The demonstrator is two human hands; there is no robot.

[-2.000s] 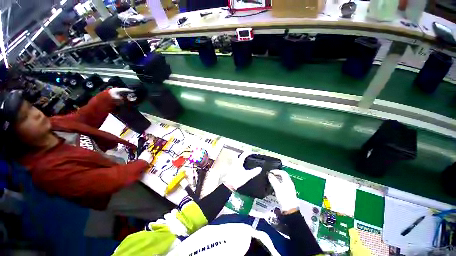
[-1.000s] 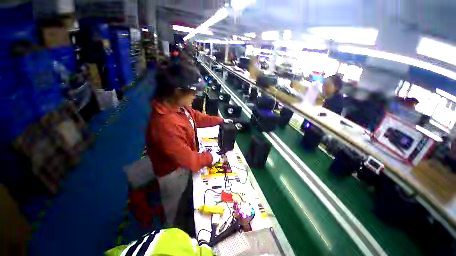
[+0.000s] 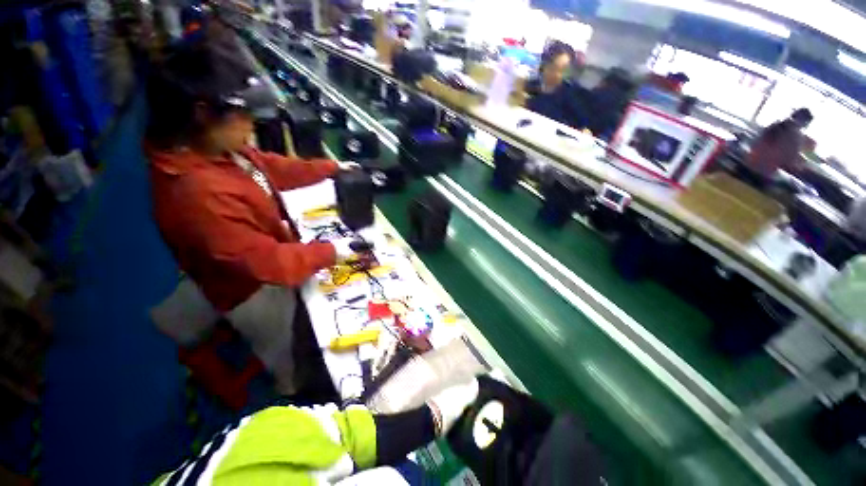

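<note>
A black speaker unit (image 3: 517, 437) with a pale round face is at the bottom centre, tilted and cut off by the lower edge. My left hand (image 3: 456, 401), in a white glove, holds the unit at its left side; its fingertips are partly hidden. My right hand is not in view. A blurred dark shape lies at the unit's right, and I cannot tell if it is part of the unit or my sleeve.
A co-worker in a red-orange jacket (image 3: 228, 214) handles a black unit (image 3: 355, 197) at the bench. Yellow blocks (image 3: 355, 340), leads and a printed sheet (image 3: 408, 383) lie on the bench. The green conveyor (image 3: 532, 308) carries black units.
The view has swung left and partly back down. The black unit was in both hands, then out of view; now it shows again with only my left hand visible on it.
</note>
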